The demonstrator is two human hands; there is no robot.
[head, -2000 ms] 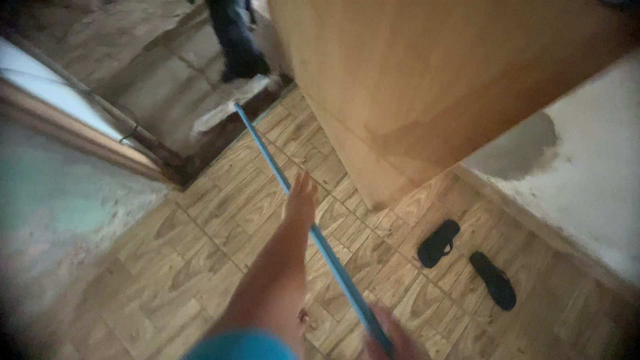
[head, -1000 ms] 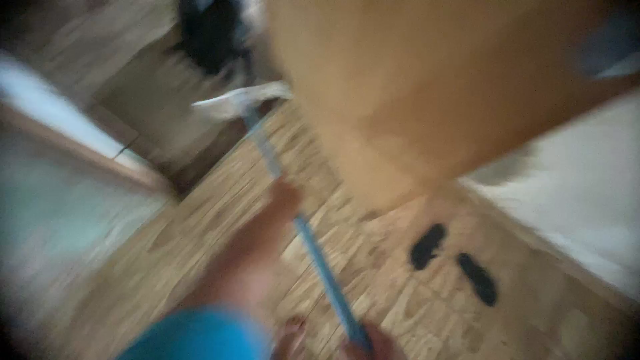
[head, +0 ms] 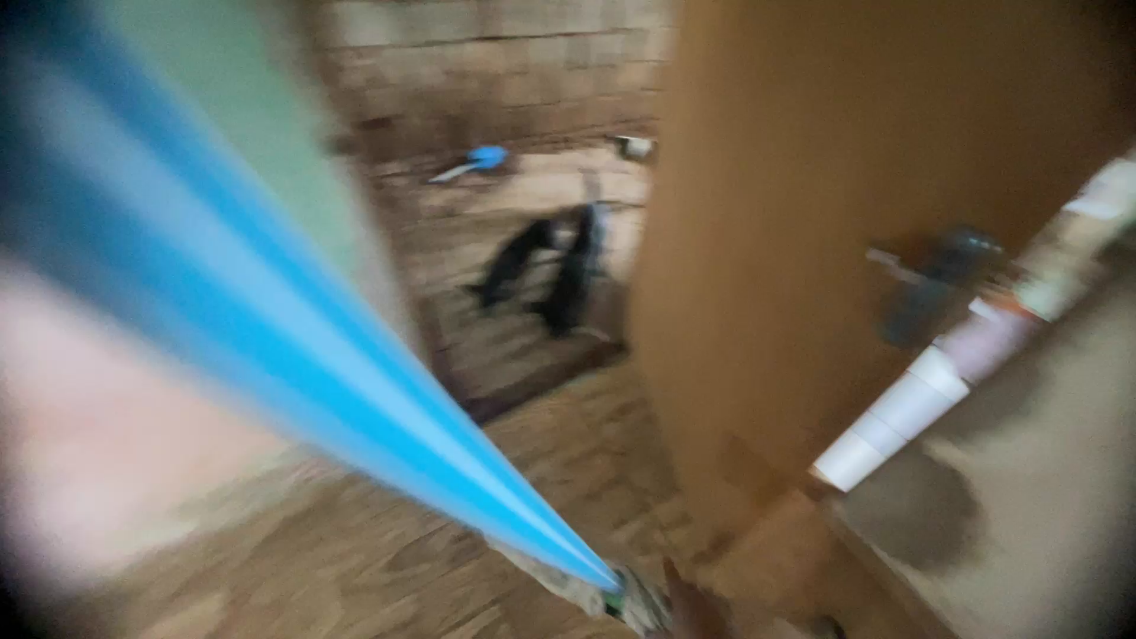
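Observation:
A blue pole [head: 382, 382] runs large and blurred from the upper left, close to the camera, down to the bottom centre. At its far lower end is a pale, crumpled cloth [head: 568, 581] with a bit of green beside it. My right hand [head: 701, 608], judging by its place, shows only in part at the bottom edge, just right of the cloth. Blur hides how its fingers lie. I do not see my left hand, nor the near end of the pole.
A brown wooden door [head: 754, 222] with a dark handle [head: 941, 275] stands open at right. White and pinkish cylindrical items [head: 892, 417] line its edge. Beyond the doorway are blurred dark shapes [head: 568, 275] and a small blue item [head: 486, 158]. A wood-look floor [head: 355, 550] lies below.
The pole's cloth-bearing end, earlier out at the doorway, is now beside my hand at the bottom. My left hand and blue sleeve have left view. The view has tilted up.

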